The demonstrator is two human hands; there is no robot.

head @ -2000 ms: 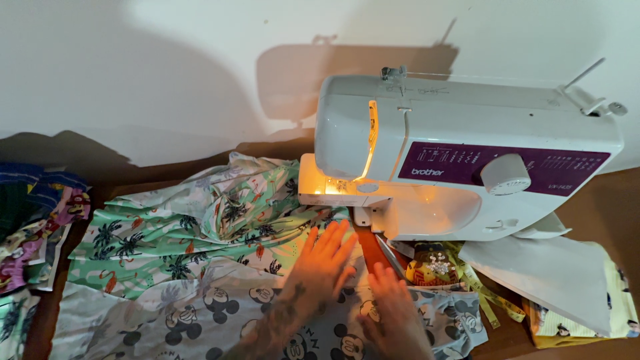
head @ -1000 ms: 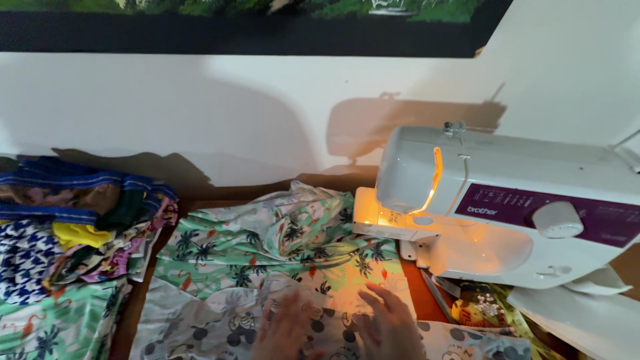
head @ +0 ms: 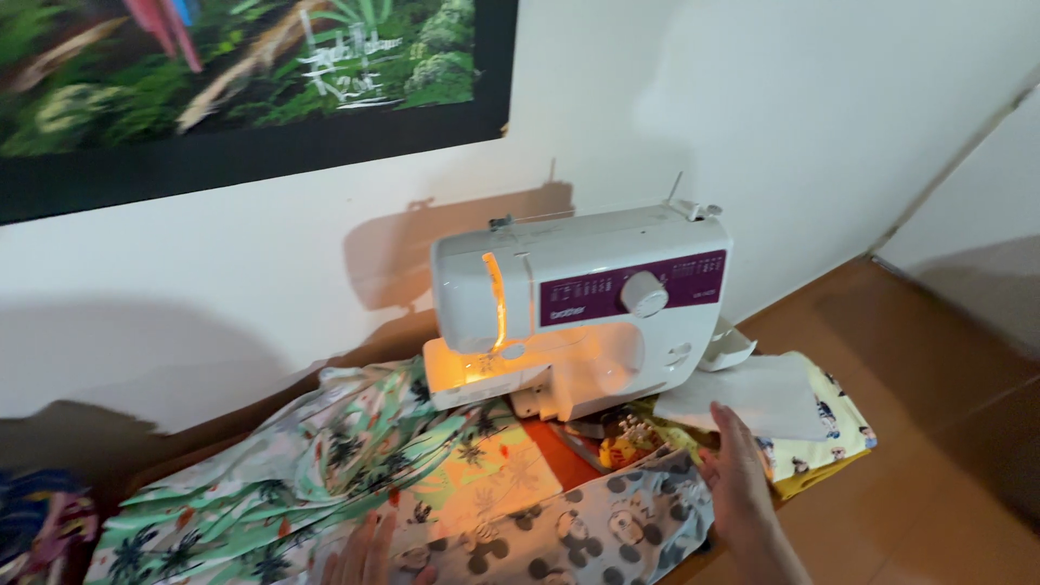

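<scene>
A grey cartoon-mouse print fabric (head: pixel 569 528) lies along the front of the table, over part of a green palm-tree print fabric (head: pixel 325 455). Low in the view, my left hand (head: pixel 370 548) rests at the grey fabric's left part, fingers together and partly cut off by the frame's edge. At its right end my right hand (head: pixel 735 479) is raised, palm inward, fingertips near a white sheet (head: pixel 747 398); whether it pinches the cloth I cannot tell. Behind the fabrics stands a white Brother sewing machine (head: pixel 585 284) with its lamp lit.
A pincushion with pins (head: pixel 626 443) sits in front of the machine. Folded yellow print fabric (head: pixel 821 422) lies at the table's right end, past which the tiled floor (head: pixel 918 366) shows. Dark and pink fabrics (head: pixel 49 520) are at far left. A framed painting (head: pixel 244 73) hangs above.
My hands were close together on the grey fabric; now they are far apart, my right hand at its right end. More of the grey fabric's right part lies in view. The view has shifted.
</scene>
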